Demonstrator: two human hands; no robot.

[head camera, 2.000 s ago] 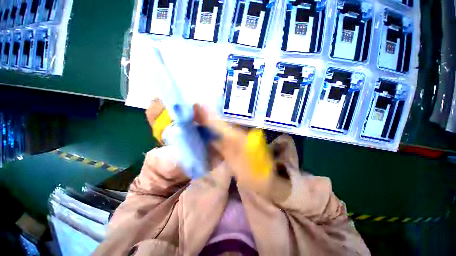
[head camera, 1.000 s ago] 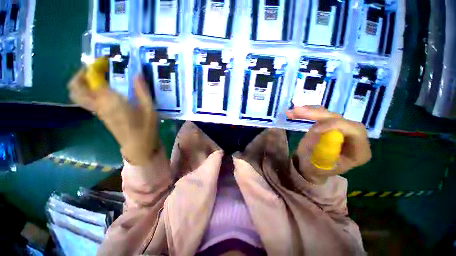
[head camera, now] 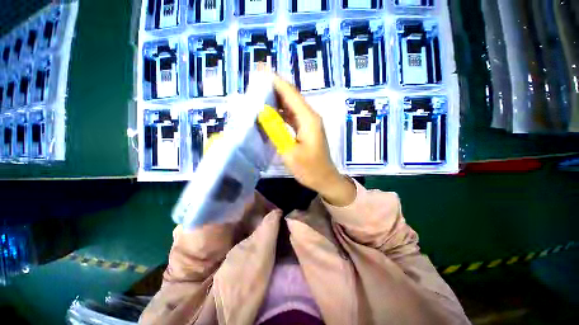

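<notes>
A pale blue-white pack (head camera: 216, 184) with a small dark rectangle on its face is held tilted over the tray's front edge. It extends up to the middle row, slightly blurred. My right hand (head camera: 305, 136), with a yellow finger cot, grips its upper right side. My left hand (head camera: 212, 141) is mostly hidden behind the pack; only a yellow finger cot shows at its edge. The white carrier tray (head camera: 298, 174) lies beneath with rows of black-and-white units (head camera: 362, 54). The front row has units at left and right (head camera: 365, 133), with bare white between, partly hidden.
Another loaded tray (head camera: 61, 120) lies at the left of the green bench (head camera: 101, 95). A layered stack with shiny edges (head camera: 533, 70) stands at right. A red strip (head camera: 505, 166) shows under the right bench edge. Bagged sheets (head camera: 95, 312) are low at left.
My hands were apart over the front row and have come together on the pack. The tray appears further left, with more of its rows in view. Its front row now shows bare white near the middle.
</notes>
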